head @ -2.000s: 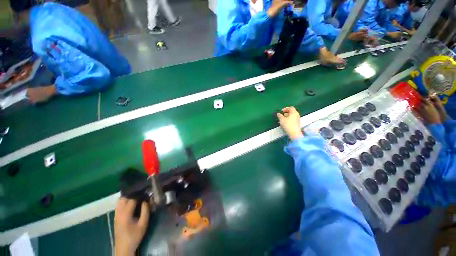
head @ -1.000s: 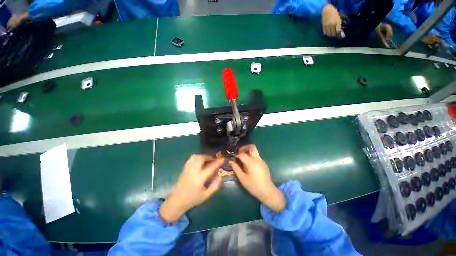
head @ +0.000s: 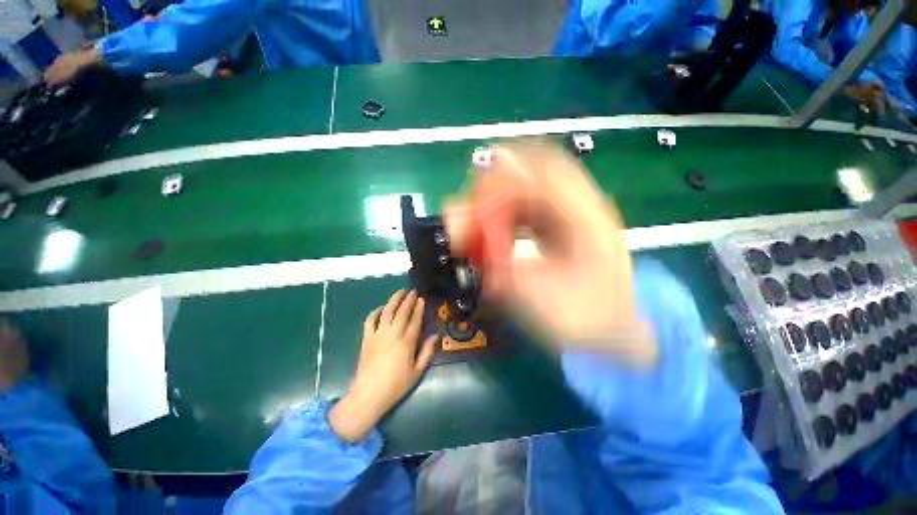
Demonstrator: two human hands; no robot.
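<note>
The press fixture (head: 426, 251) stands in front of me with its black bracket upright. A round black part (head: 461, 329) sits in the orange locating nest (head: 465, 344) under the clamp. My right hand (head: 563, 251), blurred, is closed around the red clamp handle (head: 495, 226) and hides much of the fixture's right side. My left hand (head: 390, 352) rests at the left of the nest with its fingers apart, against the fixture's base, and holds nothing.
The conveyor belt (head: 302, 211) carries square silver-white parts (head: 173, 185) and dark discs (head: 696, 181). The blister tray (head: 739, 302) of black discs is at right. A white paper sheet (head: 137, 360) lies at left. Workers' blue sleeves and black trays (head: 60, 126) are across the belt.
My right hand has left the nest and risen onto the red handle. My left hand has moved off the part to the nest's left side. The parts on the belt have shifted.
</note>
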